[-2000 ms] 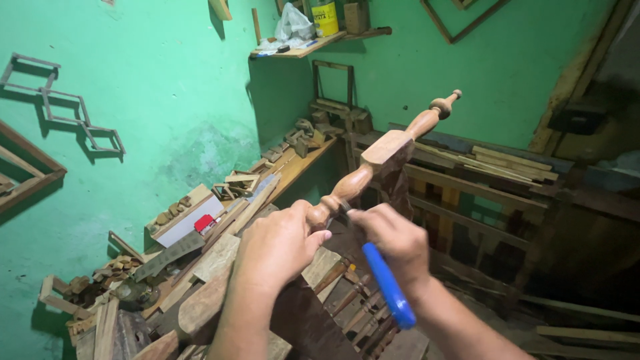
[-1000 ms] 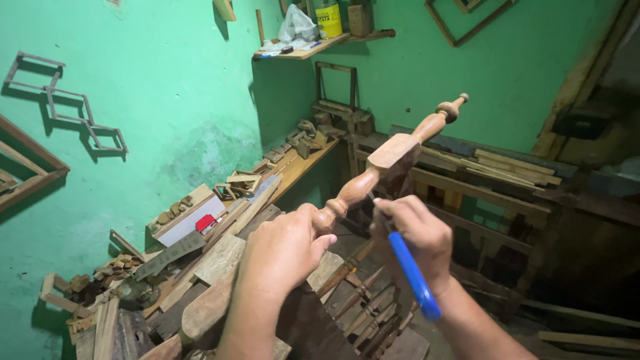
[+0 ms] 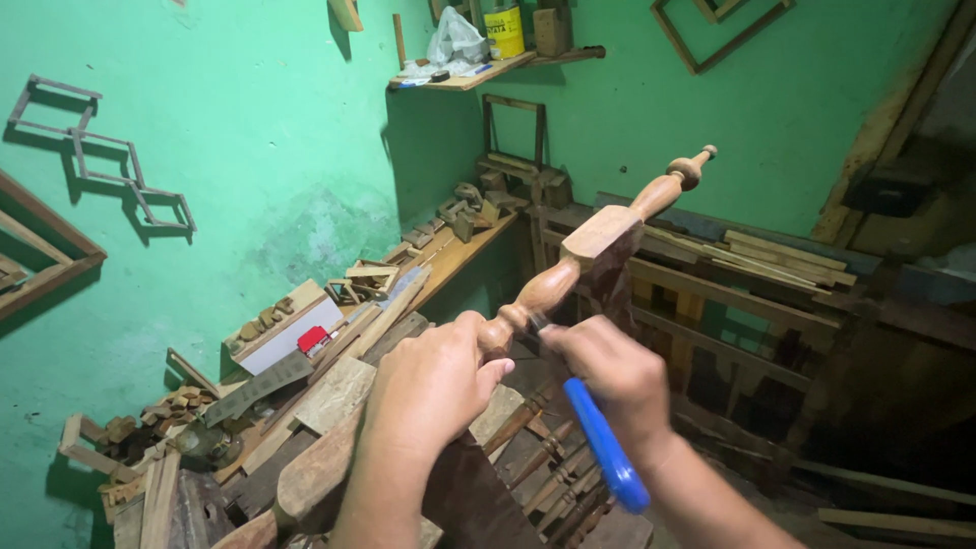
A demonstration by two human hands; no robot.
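A turned wooden post (image 3: 550, 288) with a flat-sided block in its middle runs diagonally from lower left to upper right. My left hand (image 3: 436, 381) is closed around its lower turned part, thumb on the near side. In my right hand (image 3: 616, 375) is a blue-handled tool (image 3: 606, 446), its handle pointing down toward me. The tool's metal end, partly hidden and blurred, is at the narrow ringed neck of the post, just right of my left hand. A dark board or panel lies behind and below the post.
Wood offcuts (image 3: 335, 393) and small frames crowd the bench along the left wall. Several turned spindles (image 3: 560, 465) lie below my hands. A wooden shelf (image 3: 465, 78) holds a yellow can (image 3: 504, 32) and a plastic bag. Wooden strips (image 3: 785, 259) rest on a rack at right.
My right hand and the blue-handled tool have shifted along the post, from nearer its middle block back toward my left hand. My left hand keeps its hold.
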